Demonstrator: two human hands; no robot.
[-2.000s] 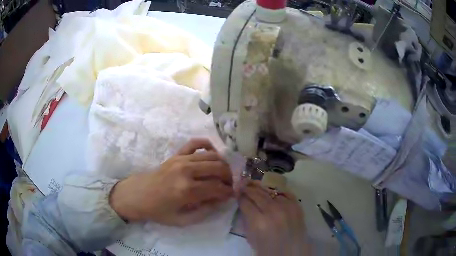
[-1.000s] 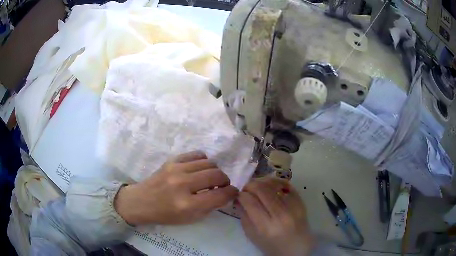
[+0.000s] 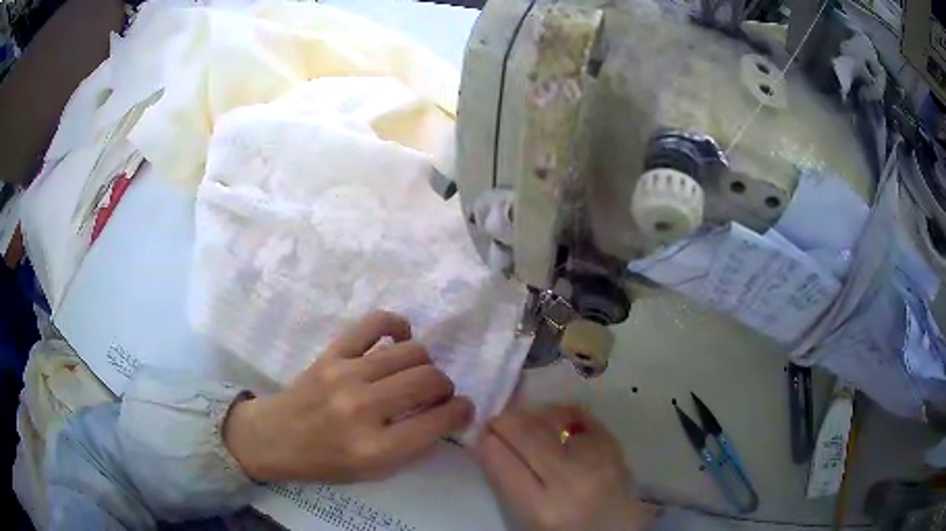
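A white textured fabric panel [image 3: 322, 239] lies flat left of the needle, its right edge at the presser foot [image 3: 534, 311] of the beige sewing machine [image 3: 643, 93]. My left hand [image 3: 348, 404] lies on the panel's front part, fingers bent and pressing it down. My right hand [image 3: 560, 467], with a ring, pinches the panel's front corner between thumb and fingertips, in front of the presser foot. Its fingertips are close to my left fingertips. Cream fabric [image 3: 249, 62] is heaped behind the panel.
Blue-handled thread snips [image 3: 716, 451] lie open right of my right hand. A dark slim tool [image 3: 800, 413] and a white printed tube [image 3: 831, 441] lie farther right. Paper slips [image 3: 757, 280] are tied around the machine head. A printed scale [image 3: 342, 510] runs along the front table edge.
Both hands have moved slightly toward the front edge, away from the needle, with the panel's corner. More of the panel's edge shows between the presser foot and my fingers.
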